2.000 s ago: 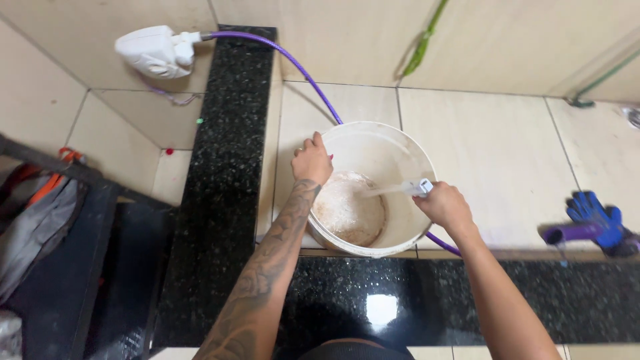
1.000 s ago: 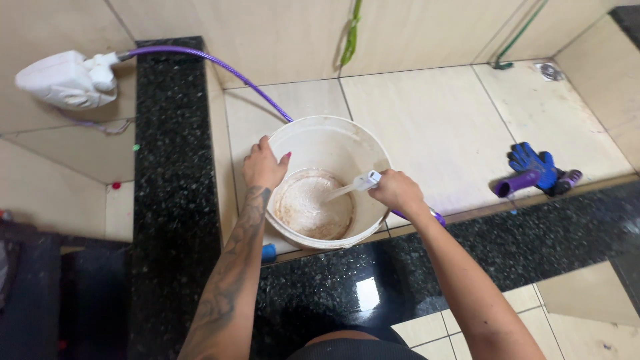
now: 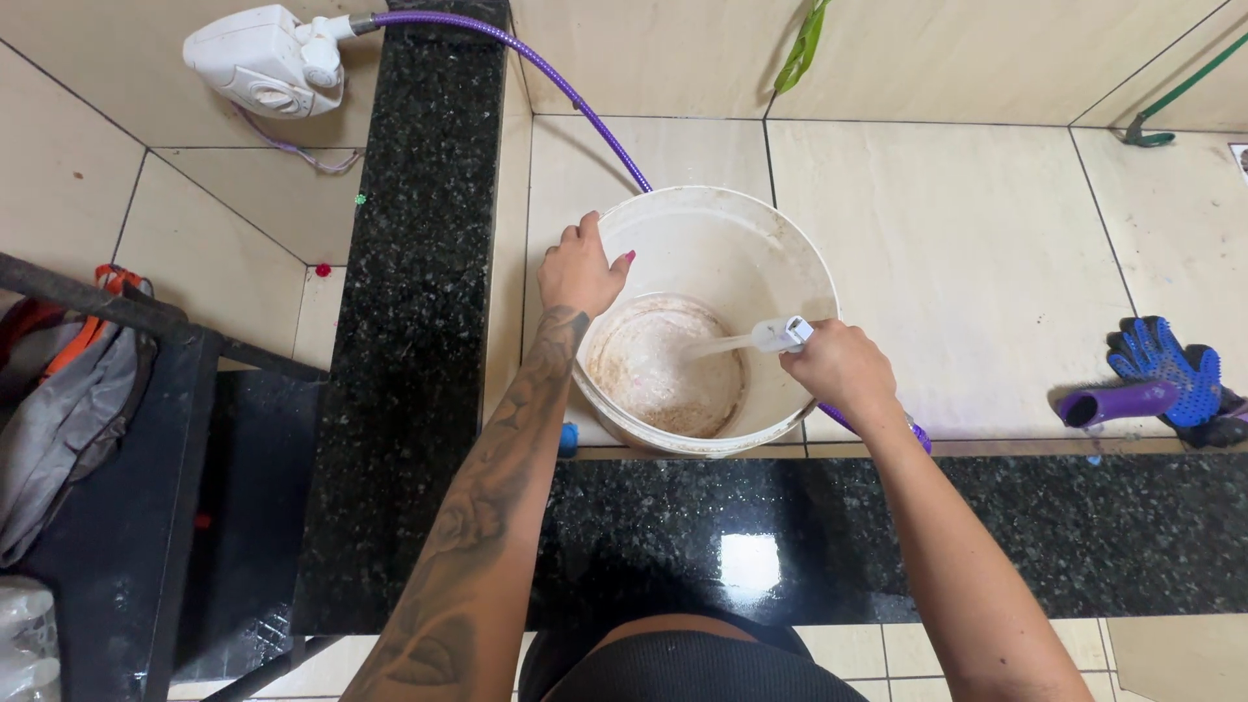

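A round white plastic bucket [image 3: 780, 244] stands in a tiled basin with brownish dirt and water at its bottom. My left hand [image 3: 583, 268] grips its rim at the left. My right hand [image 3: 843, 366] holds a spray nozzle [image 3: 783, 334] over the bucket's right side, and a stream of water runs from it toward the bottom. A purple hose [image 3: 575, 93] leads from a white electric shower heater [image 3: 265, 63] at the upper left and passes behind the bucket; a purple piece of hose also shows below my right hand.
Black granite ledges [image 3: 419, 224] edge the basin at left and front. At right lie a blue rubber-dotted glove [image 3: 1165, 366] and a purple tube [image 3: 1116, 403]. A green leaf [image 3: 802, 49] hangs at the back wall. Grey and orange cloth [image 3: 68, 419] hangs at far left by a black frame.
The view has shifted between frames. My left hand stays on the bucket's rim, and my right hand still holds the running nozzle. More of the bucket's bottom shows brown dirt than two seconds ago.
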